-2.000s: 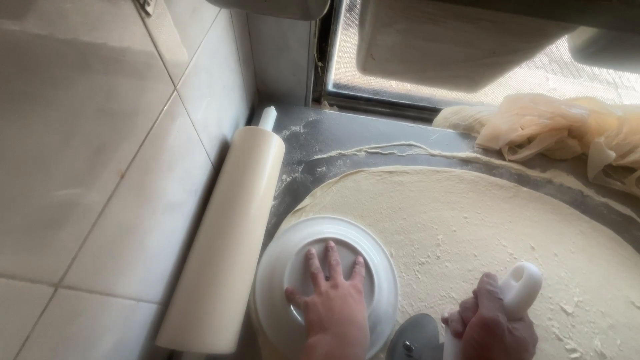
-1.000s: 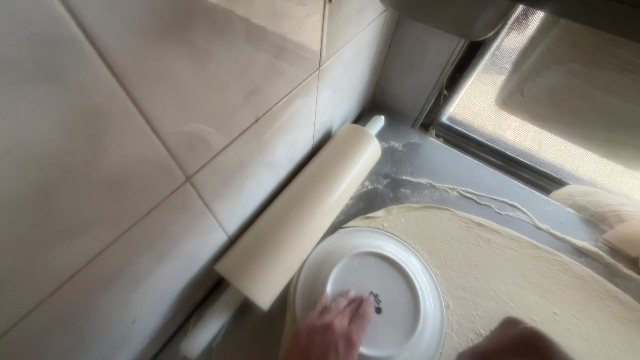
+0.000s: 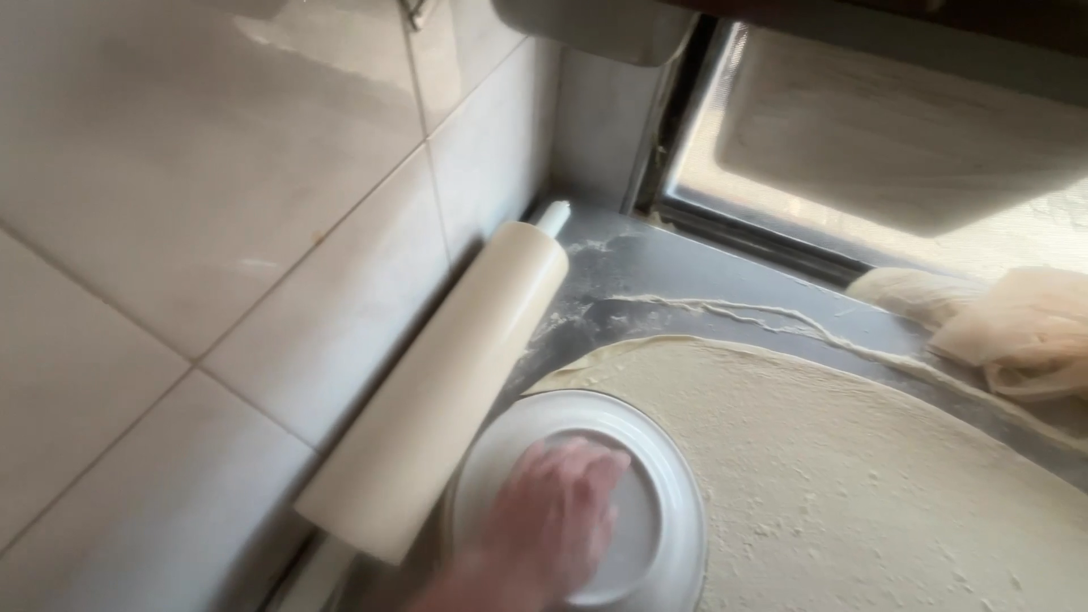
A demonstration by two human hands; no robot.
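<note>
A white plate (image 3: 676, 510) lies upside down on the left edge of a large rolled-out sheet of dough (image 3: 816, 476). On the plate's base rests my left hand (image 3: 557, 510), blurred, with its fingers bent; whether it grips anything is unclear. My right hand is out of the frame. Just left of the plate, a thick pale rolling pin (image 3: 442, 382) with white handles lies slanted along the tiled wall.
A thin strip of dough (image 3: 748, 310) runs along the grey worktop (image 3: 680, 263) behind the sheet. At the right lies a crumpled, pale translucent bundle (image 3: 1020, 331). The tiled wall (image 3: 170, 280) bounds the left side, a framed window (image 3: 765, 229) the back.
My right hand, seen two seconds ago with a white-handled wheel cutter, has left the view. The fingers of my left hand, spread on the plate then, are now bent. The view has shifted.
</note>
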